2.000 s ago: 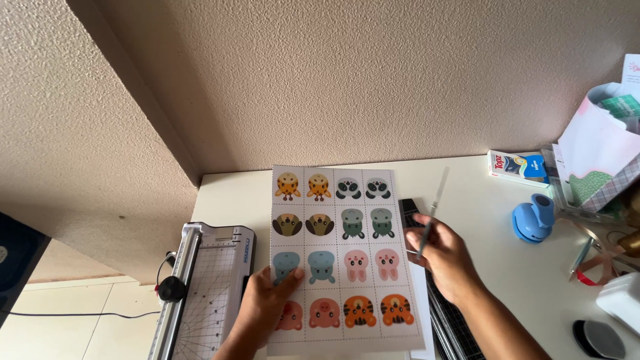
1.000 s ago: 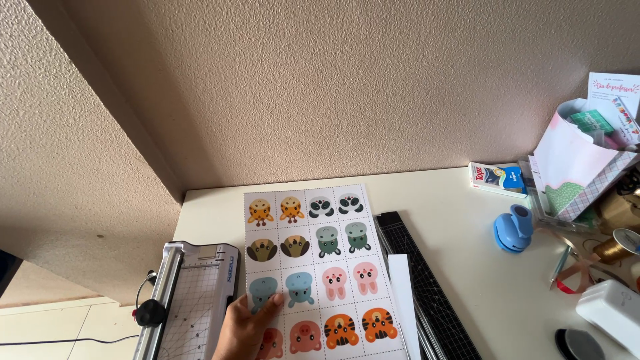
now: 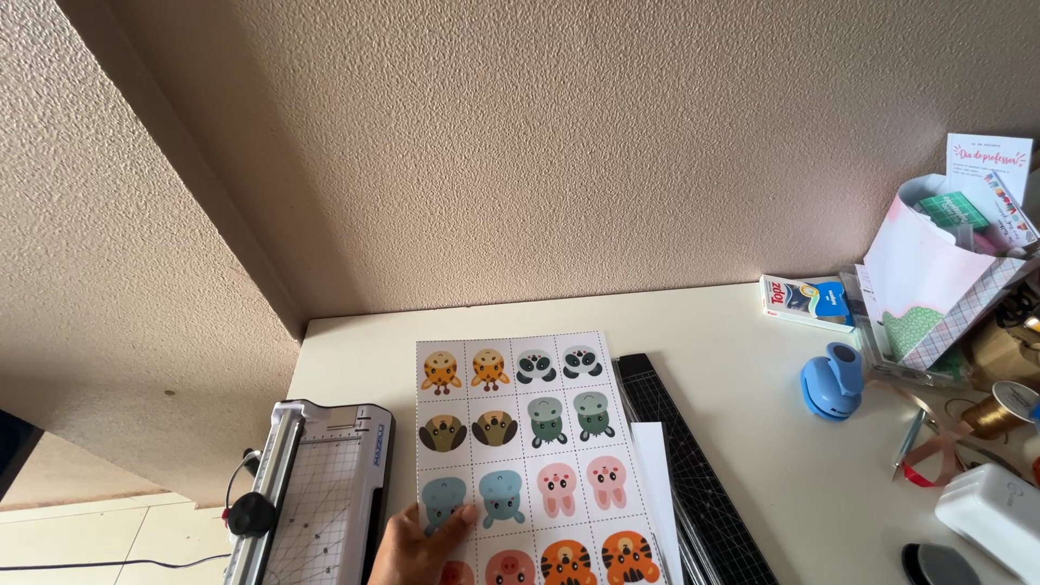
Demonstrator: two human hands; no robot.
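My left hand (image 3: 422, 544), at the bottom of the view, grips the left edge of a printed paper sheet (image 3: 520, 463), thumb on top. Dashed lines divide the sheet into squares with upside-down animal faces: giraffes, pandas, pigs, tigers and others. It is held over the white table. To its left lies a white paper trimmer (image 3: 325, 487) with a black sliding knob (image 3: 252, 514). Behind its right edge show a plain white paper (image 3: 654, 479) and a black gridded board or trimmer (image 3: 699, 471). My right hand is out of view.
At the right are a blue craft punch (image 3: 832, 386), a small box of cotton swabs (image 3: 806, 302), a paper bag (image 3: 926, 268) with cards, a spool of gold thread (image 3: 1003, 410), ribbon (image 3: 934, 463) and a white device (image 3: 991, 512). A textured wall (image 3: 569, 162) rises behind the table.
My right hand held a slim grey tool by the sheet's right edge two seconds ago; hand and tool have since left the view. My left hand still holds the sheet.
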